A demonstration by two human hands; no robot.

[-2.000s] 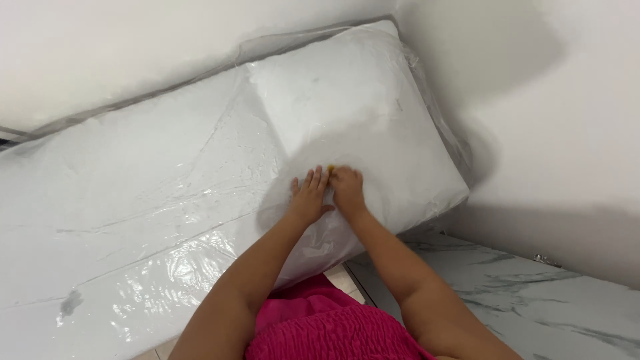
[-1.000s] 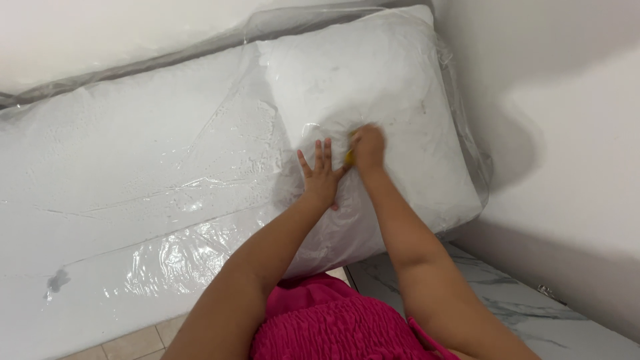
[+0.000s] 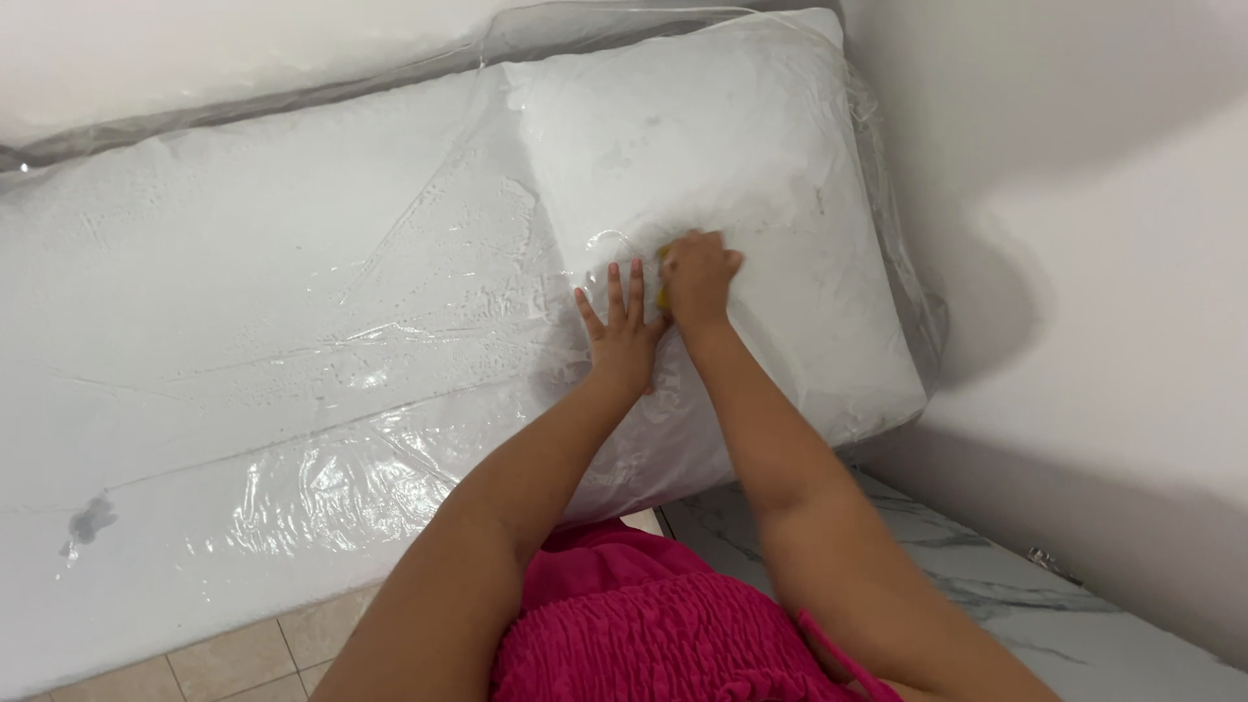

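A white pillow (image 3: pixel 780 127) lies at the right end of a white mattress (image 3: pixel 263 244), with clear plastic film (image 3: pixel 361 487) over the mattress. My left hand (image 3: pixel 627 341) rests flat on the film near the pillow's lower left part, fingers spread, holding nothing. Just right of it, my right hand (image 3: pixel 700 278) is closed around a small yellow thing (image 3: pixel 665 278) and presses it against the pillow area. Most of the yellow thing is hidden by my fingers, so its kind cannot be told. Faint marks show on the pillow right of my hand.
White walls (image 3: pixel 1092 244) stand behind and to the right of the mattress. A marble-patterned surface (image 3: pixel 1004 585) lies at the lower right, with a small crumpled shiny thing (image 3: pixel 1048 561) by the wall. Beige floor tiles (image 3: pixel 234 653) show below the mattress. A grey patch (image 3: pixel 91 522) marks the mattress at left.
My right hand, with the yellow thing, has moved a little away from my left hand since the earliest frame. The fingers of my left hand are spread wider than in that frame.
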